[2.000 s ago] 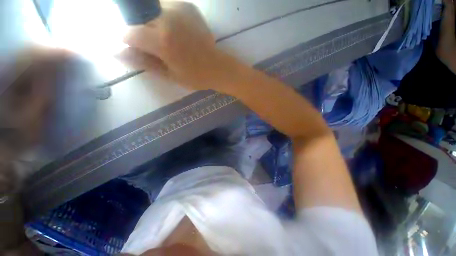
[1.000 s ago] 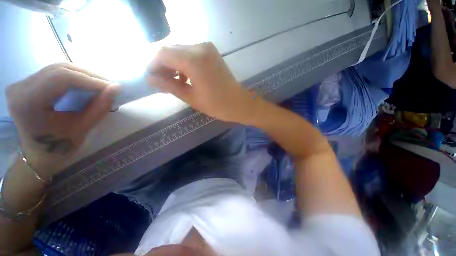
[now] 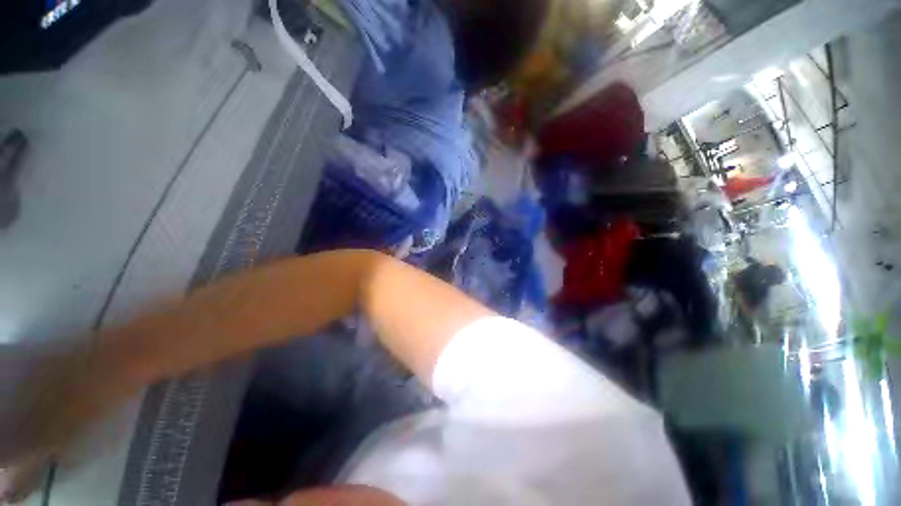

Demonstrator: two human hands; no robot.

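My right hand (image 3: 44, 415) is at the left edge of the picture, blurred and partly cut off, over the white sewing machine table (image 3: 148, 128). Whether it holds anything cannot be told. My left hand is out of the picture. The needle area and the fabric piece held earlier are not visible. The grey ruled table edge (image 3: 242, 232) runs under my right forearm. A black control panel (image 3: 59, 35) with lit digits is cut off at the top left.
A white tape (image 3: 312, 67) hangs over the table's end. A bundle of light blue pieces (image 3: 420, 124) hangs beyond it, above a blue basket (image 3: 366, 210). A small dark object (image 3: 12, 163) lies at the left. Red cloth (image 3: 598, 262) and the workshop aisle show at the right.
The view has swung to the right. My left hand, the lamp glare and the fabric piece have left the picture. My right hand now shows at the left edge, blurred.
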